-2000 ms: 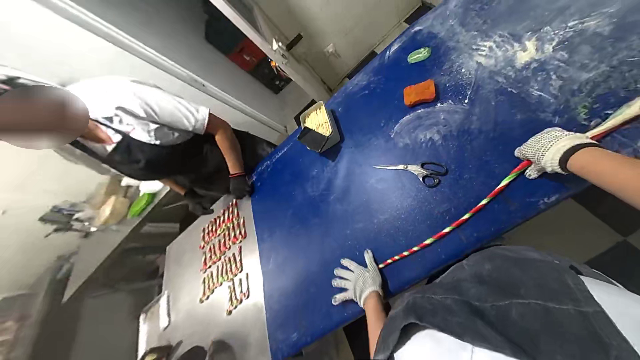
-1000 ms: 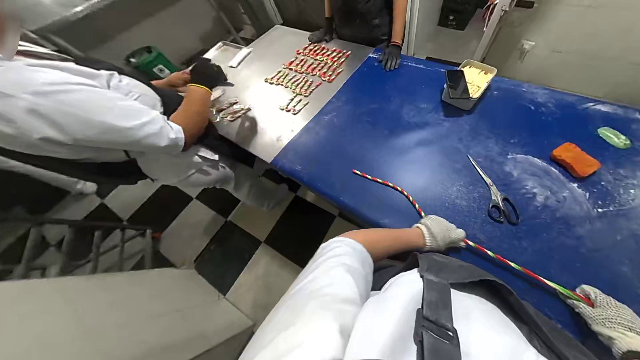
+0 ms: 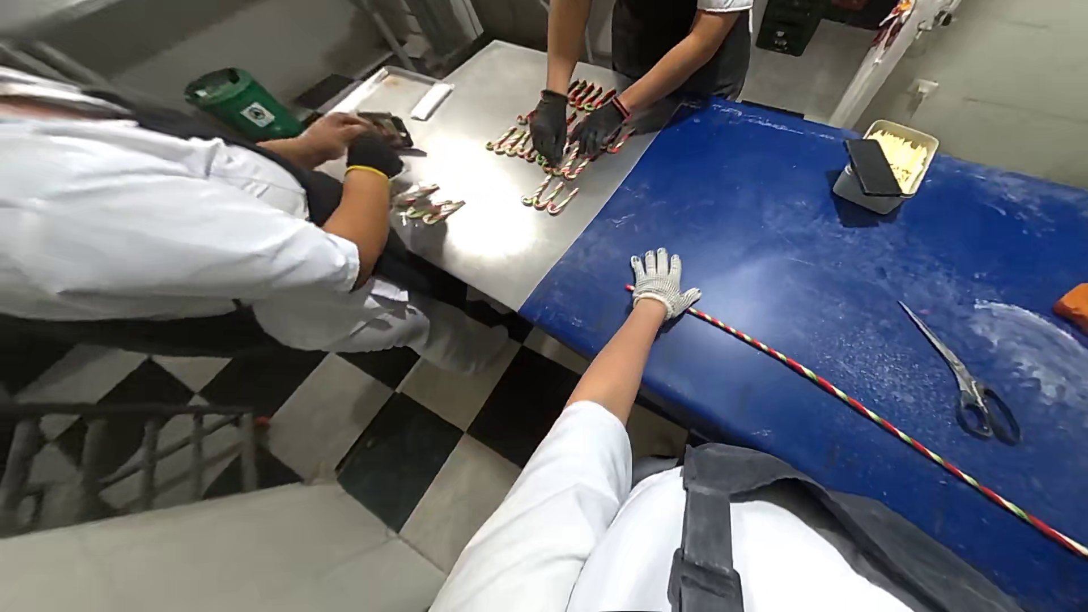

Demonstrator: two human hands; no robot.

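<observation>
My left hand (image 3: pixel 661 285), in a pale knit glove, lies flat with fingers spread over one end of a thin candy rope (image 3: pixel 837 393), striped red, white and green. A short tip shows left of the glove, and the rope runs down to the right, out of view. My right hand is outside the view. Open metal scissors with black handles (image 3: pixel 962 374) lie beyond the rope on the blue tabletop (image 3: pixel 765 229). An orange block (image 3: pixel 1074 306) shows at the right edge.
A container of pale yellow pieces (image 3: pixel 903 161) has a black slab across it. At the steel table (image 3: pixel 484 204), a co-worker's black-gloved hands (image 3: pixel 574 134) touch candy canes (image 3: pixel 551 195); another person stands left, holding a dark object. A green bin (image 3: pixel 246 106) stands behind.
My left hand has moved from along the rope to its end and spread flat. My right hand has left the view. The co-worker's gloved hands have moved onto the candy canes.
</observation>
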